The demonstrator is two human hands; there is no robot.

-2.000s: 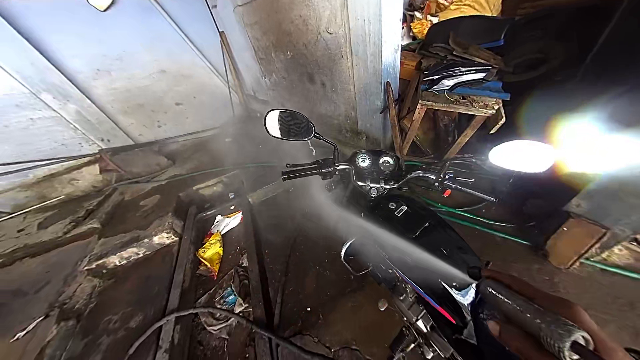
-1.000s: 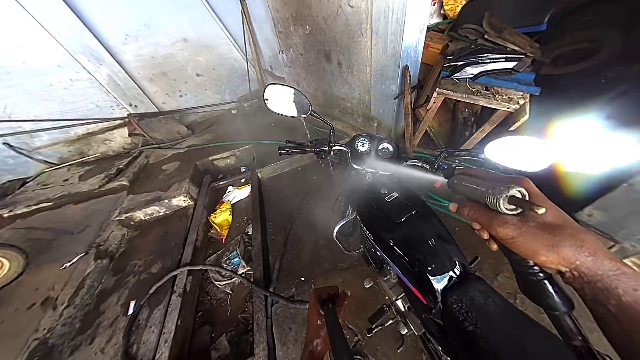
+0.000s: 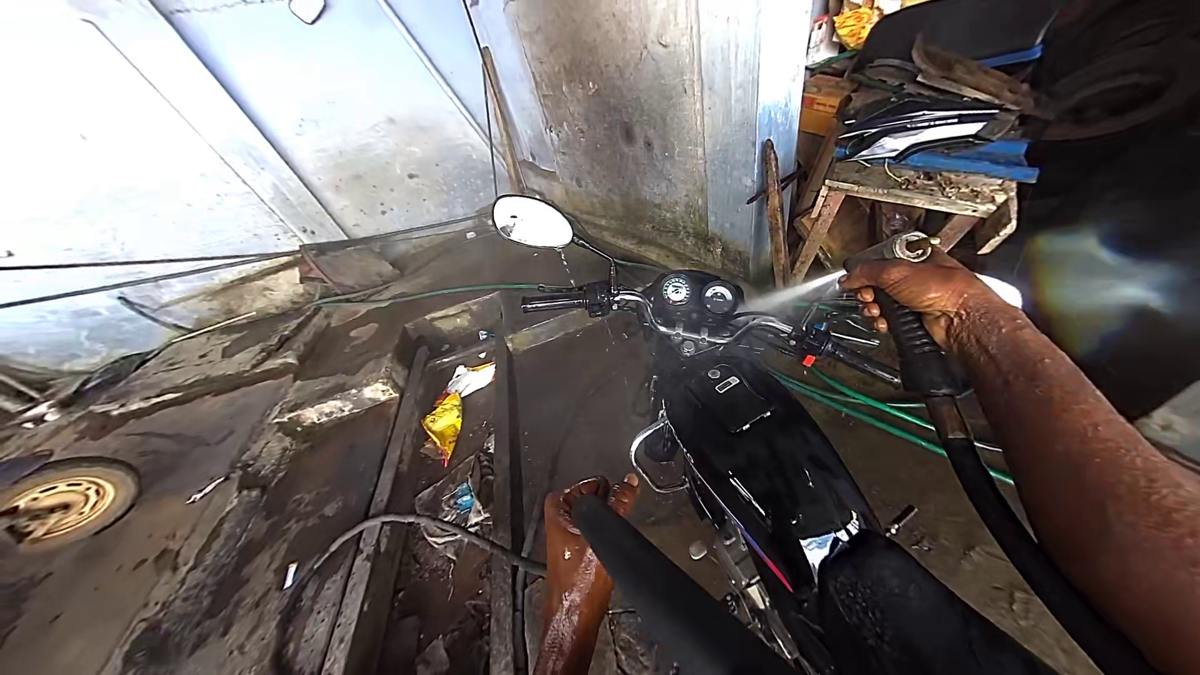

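My right hand (image 3: 923,291) is closed around a spray gun (image 3: 907,337) above the right handlebar of a black motorcycle. A white jet of water (image 3: 792,292) leaves its nozzle leftward, near the two round gauges (image 3: 698,292). A black hose (image 3: 998,511) runs down from the gun's handle. My left hand (image 3: 591,502) grips a thick black hose (image 3: 666,586) to the left of the black fuel tank (image 3: 769,450). Water drips from the left mirror (image 3: 532,221). The right mirror is mostly hidden behind my right wrist.
A long pit (image 3: 511,422) with raised edges holds wrappers and litter. A thinner hose (image 3: 422,520) crosses it. Green hoses (image 3: 872,412) lie right of the motorcycle. A wooden bench (image 3: 919,187) bears motorcycle parts. Metal sheet walls (image 3: 637,112) stand ahead; a wheel (image 3: 70,502) is at far left.
My right hand has risen with the spray gun from beside the seat to above the right handlebar. My left hand, not visible two seconds ago, has come into view holding a hose.
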